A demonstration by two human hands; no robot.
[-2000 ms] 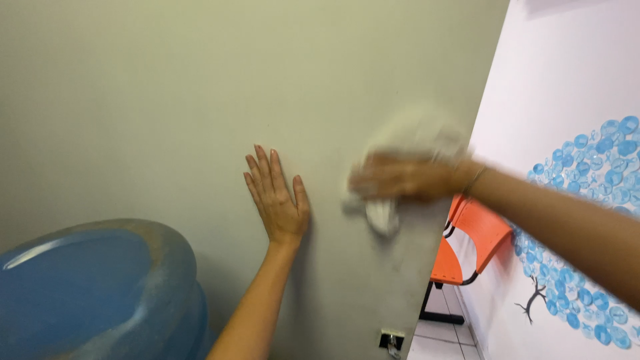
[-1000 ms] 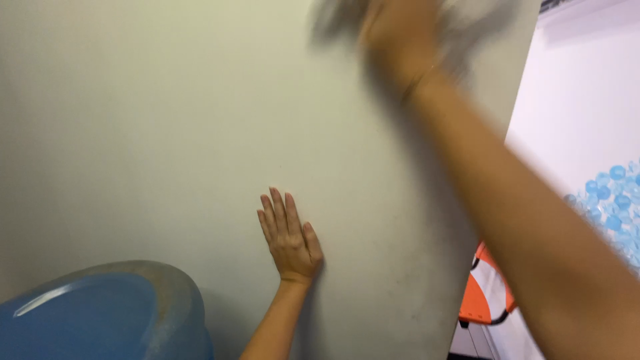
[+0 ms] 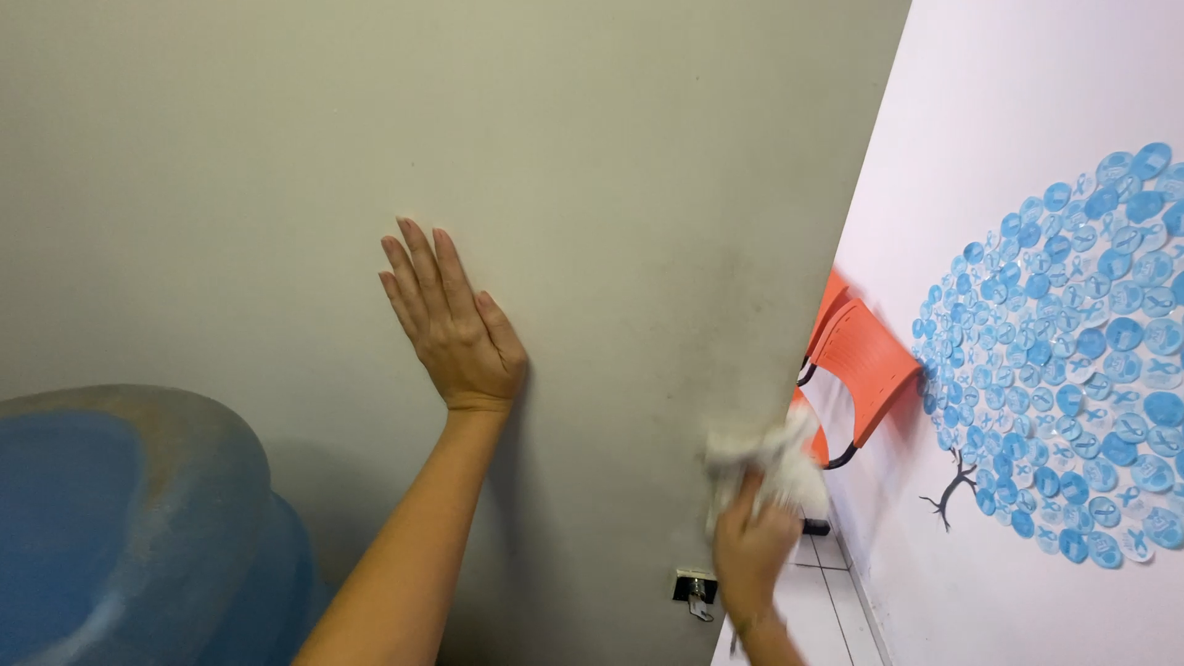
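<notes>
My left hand [image 3: 458,333] lies flat against a pale grey door panel [image 3: 592,185], fingers pointing up and slightly spread, holding nothing. Lower right, my right hand [image 3: 754,546] grips a white cloth [image 3: 763,462], blurred by motion, at the panel's right edge. Dark smudges [image 3: 721,305] mark the panel above the cloth. Just left of my right wrist is a lock with a key [image 3: 696,592] in it.
A rounded blue plastic container [image 3: 213,481] stands at the lower left, near my left forearm. Beyond the panel's edge are orange chairs [image 3: 865,370], a tiled floor [image 3: 819,601] and a white wall [image 3: 999,83] bearing a tree made of blue paper discs [image 3: 1091,370].
My right hand has swept from high on the panel down to its lower right edge, near the lock. My left hand stays flat on the panel.
</notes>
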